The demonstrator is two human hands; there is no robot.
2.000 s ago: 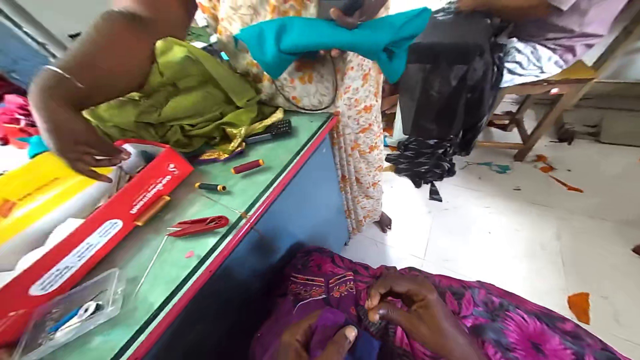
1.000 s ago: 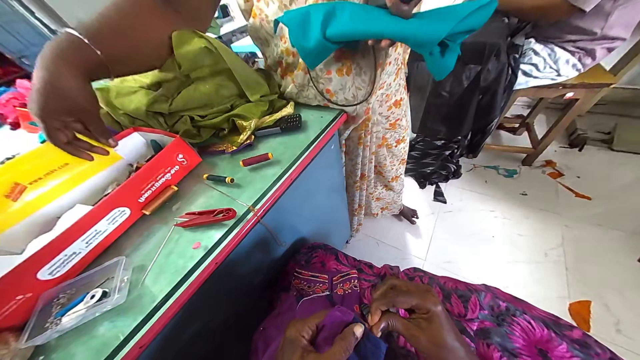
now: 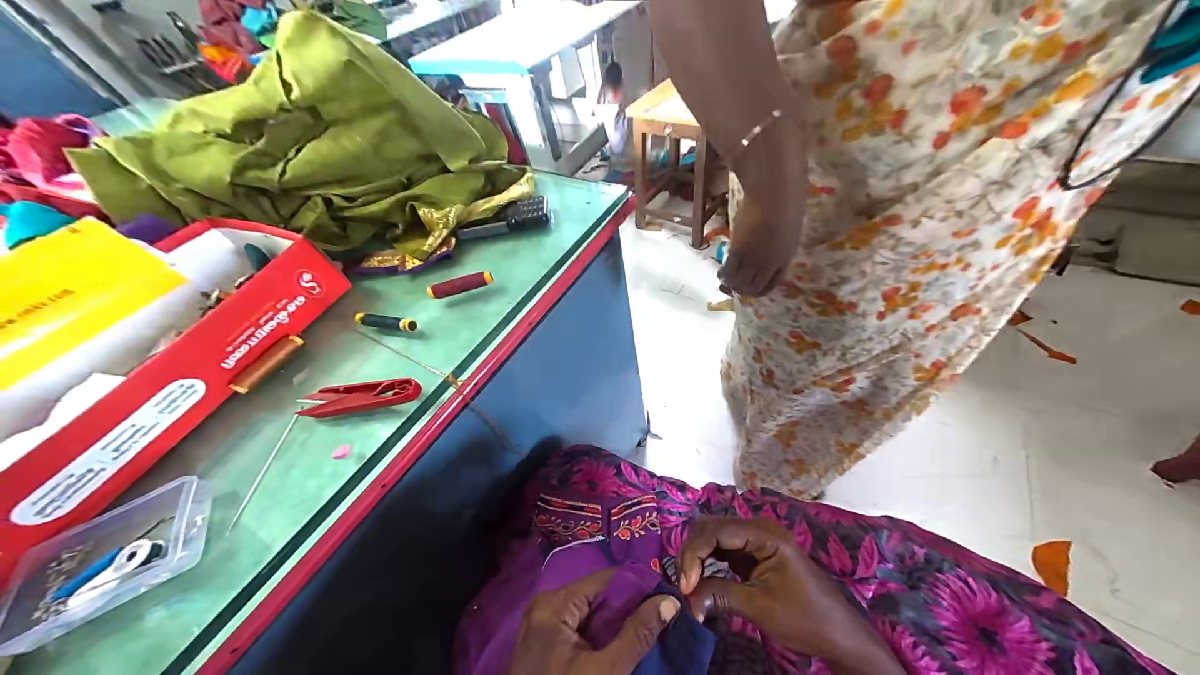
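Note:
Purple fabric (image 3: pixel 623 595) with a dark blue edge lies over the lap, on a pink and black floral cloth (image 3: pixel 984 619). My left hand (image 3: pixel 586 623) grips it, thumb on top at the blue edge. Just right of that thumb, my right hand (image 3: pixel 764 581) pinches at the same edge with thumb and index finger; whether a needle is between them cannot be seen. An embroidered purple piece (image 3: pixel 595 520) with orange and gold stitching lies just above the hands.
On the glass-topped table (image 3: pixel 506 337) are red thread snips (image 3: pixel 361 398), thread spools (image 3: pixel 459 284), a red box (image 3: pixel 173 380), a clear plastic case (image 3: pixel 178 544) and green fabric (image 3: pixel 309 141). A person in a floral garment (image 3: pixel 862 281) stands beyond the table's corner. A wooden stool (image 3: pixel 670 122) is behind.
The standing person's arm, earlier over the red box, now hangs beside the floral garment, and the teal cloth has shifted to the right edge. My hands remain together at the purple fabric.

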